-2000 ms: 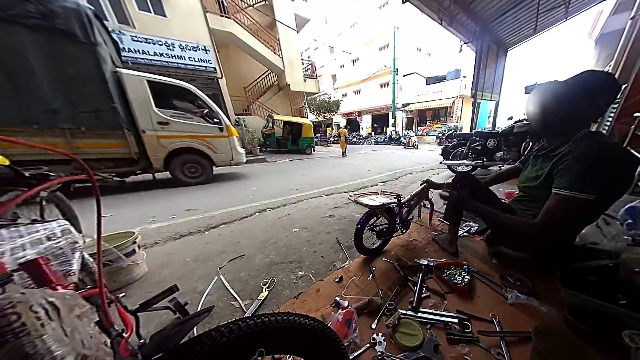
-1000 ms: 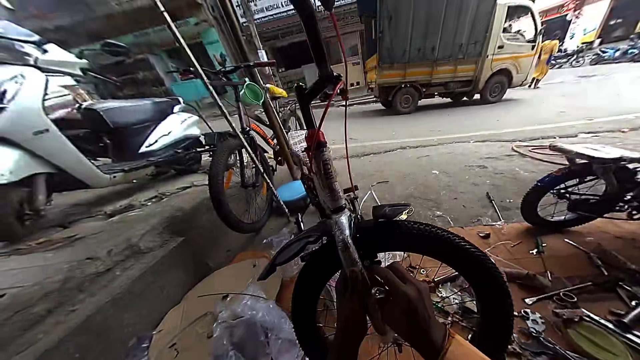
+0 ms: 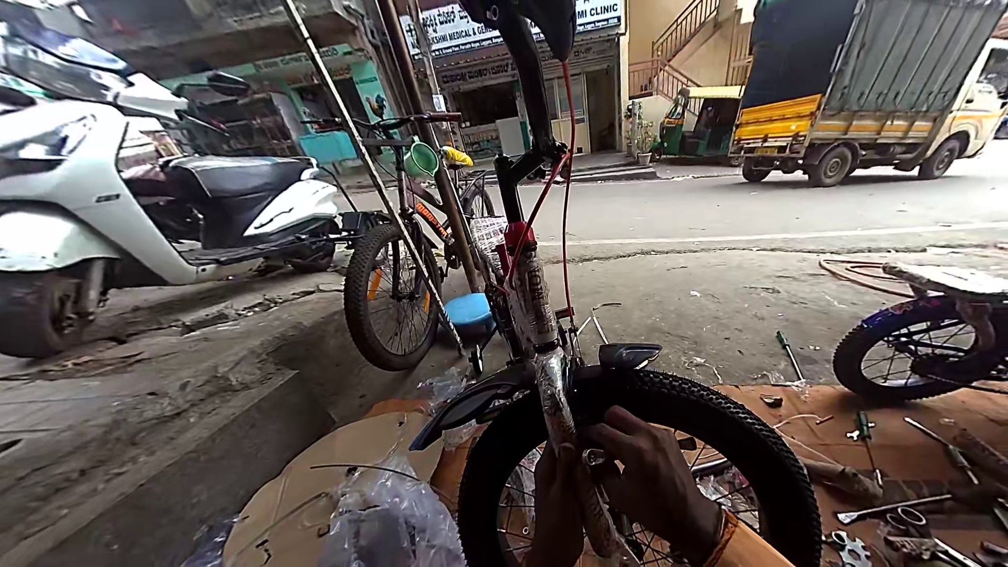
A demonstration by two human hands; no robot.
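A bicycle stands upright before me, its front wheel's black knobbly tyre [image 3: 764, 441] at the bottom centre. My left hand [image 3: 557, 504] is closed around the plastic-wrapped fork leg [image 3: 555, 394] from its left side. On the leg's right side, my right hand [image 3: 657, 472] has its fingers at a small shiny metal part [image 3: 594, 457]; whether it grips that part is not clear. A black mudguard [image 3: 472, 402] sits at the fork crown, and a dark reflector or lamp [image 3: 628, 356] is above the tyre. Red cables [image 3: 565, 197] run down from the handlebar.
At right, a screwdriver [image 3: 790, 356], a spanner [image 3: 894, 509] and other tools lie on brown sheeting near a small bicycle's wheel [image 3: 906, 346]. Clear plastic [image 3: 394, 516] lies over cardboard [image 3: 291, 504] at lower left. A leaning pole [image 3: 354, 134], another bicycle [image 3: 394, 299] and a white scooter [image 3: 118, 197] stand at left.
The view has swung left from the street and the seated person to the bicycle's front wheel. Since one second ago, both hands have stayed at the fork. The truck has moved right along the road.
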